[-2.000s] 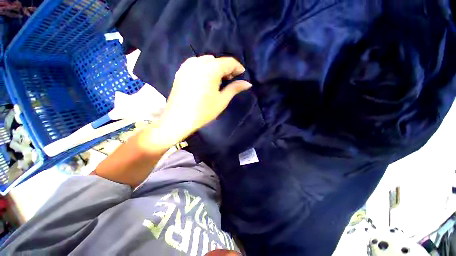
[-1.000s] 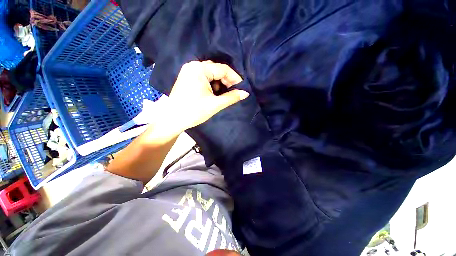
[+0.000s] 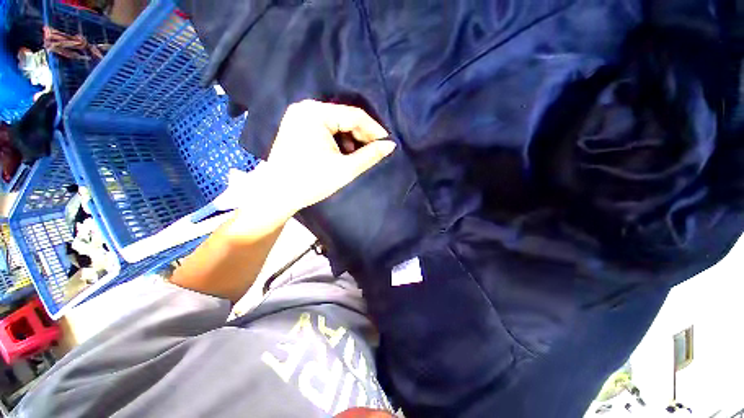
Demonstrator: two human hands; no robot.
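The navy garment (image 3: 506,212) spreads over the middle and right of the view, shiny lining side up, and partly over my lap. A small white label (image 3: 406,272) lies on it below my hand. My left hand (image 3: 330,155) is bare and comes in from the lower left. Its thumb and forefinger tips meet at a seam line of the lining and pinch it. My right hand is not in view; a small patch of skin at the bottom edge is too cut off to identify.
Blue perforated crates (image 3: 122,122) stand at the left, one holding pale cloth. A red plastic stool (image 3: 28,331) is at the far lower left. A white table (image 3: 653,326) shows at the lower right, with a small metal bracket (image 3: 683,347).
My left thumb and forefinger were apart and have closed together at the seam. The view has shifted, showing more of the left crates and less of the machine parts at the lower right.
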